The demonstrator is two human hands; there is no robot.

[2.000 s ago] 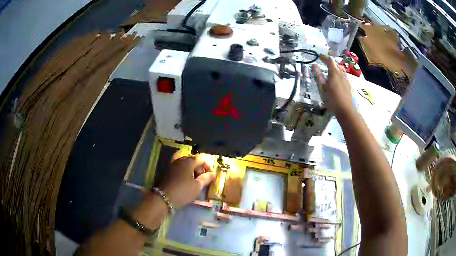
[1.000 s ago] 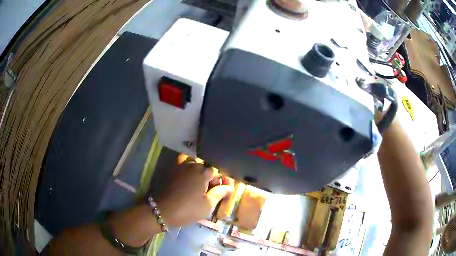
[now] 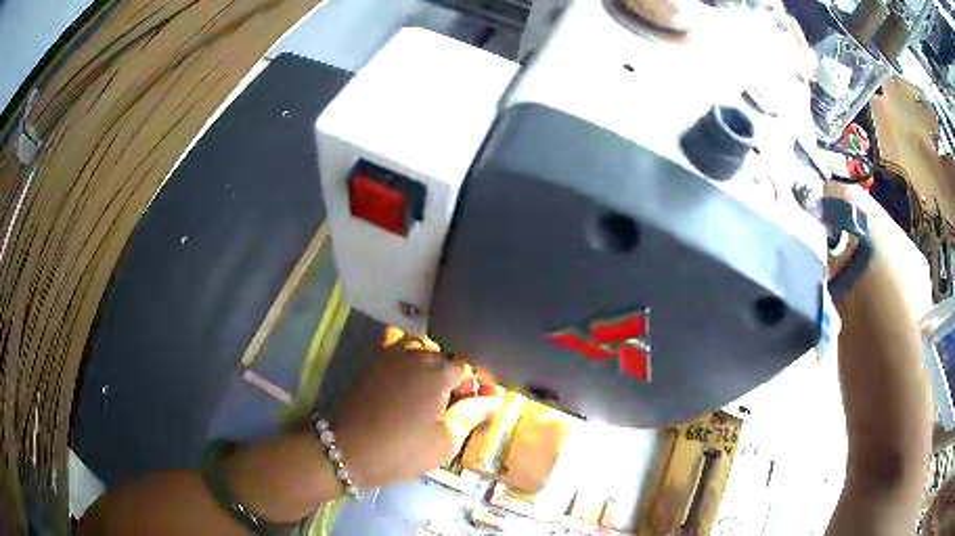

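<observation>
My left hand [image 3: 419, 408] is under the machine head [image 3: 628, 251], at the yellow-lit needle area. Its fingers are bent together near the needle. Whether they pinch anything, such as thread, cannot be seen. The needle and presser foot are hidden behind the hand and the dark front cover. My right forearm [image 3: 885, 387] reaches up along the head's right side; the right hand itself is hidden behind the head. The clamp frame [image 3: 681, 476] with handwritten numbers and a brown pad [image 3: 532, 445] lie below the head.
A pile of long brown straps [image 3: 63, 272] lies at the far left, beside the black mat [image 3: 199, 251]. A red switch [image 3: 382, 201] is on the white box left of the head. Brown thread cones [image 3: 885, 29] stand at the upper right. A white-framed screen is cut off at the right edge.
The view has moved in close to the machine head. My right hand, seen earlier on the machine's right side, is now hidden behind the head. My left hand stays under the head.
</observation>
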